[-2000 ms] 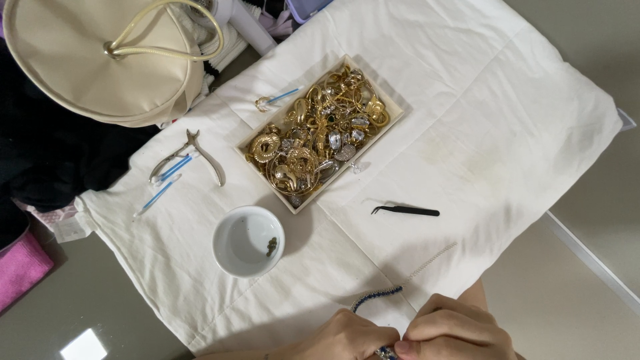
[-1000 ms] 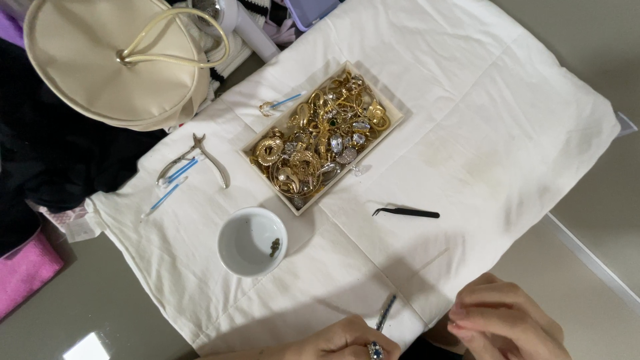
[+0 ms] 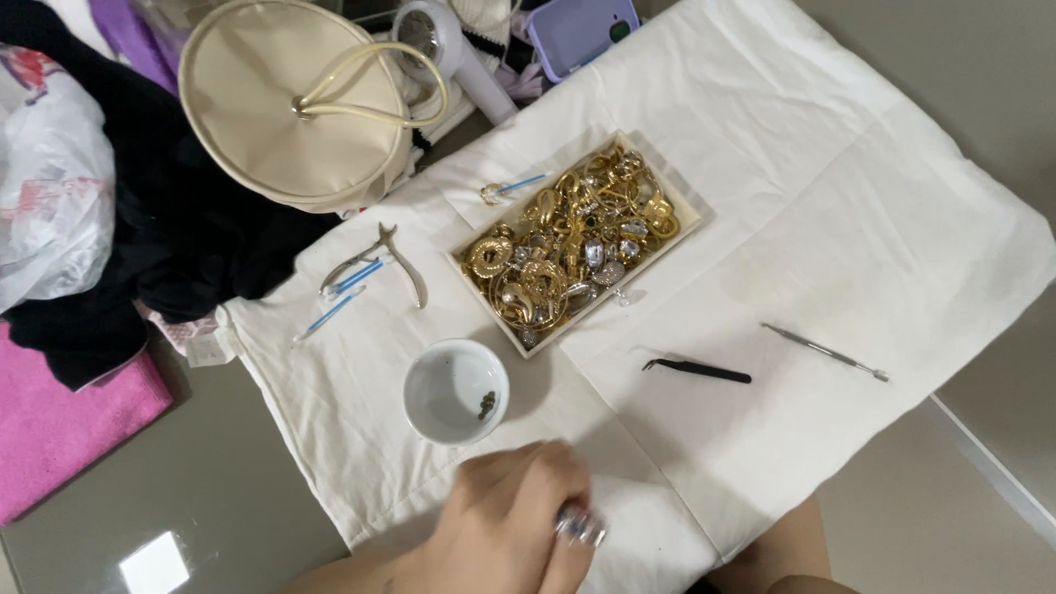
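My left hand is at the bottom centre, its fingers curled around a silver jewelry piece set with shiny stones; motion blur hides its exact form. Just above the hand stands a white bowl with small dark bits inside. Gold and silver jewelry fills a cream box. To its right lie black bent-tip tweezers and a slim metal double-ended tool. Metal nippers lie at the left by blue-stemmed cotton swabs. My right hand is not in view.
A white cloth lies under these things. Beyond its upper edge are a round cream bag, a pale handheld device and a purple case. Black fabric and a pink cloth lie left.
My left hand has moved up the cloth, closer to the bowl. My right hand has left the view. The slim metal tool now lies on the cloth's right side, where earlier frames show none.
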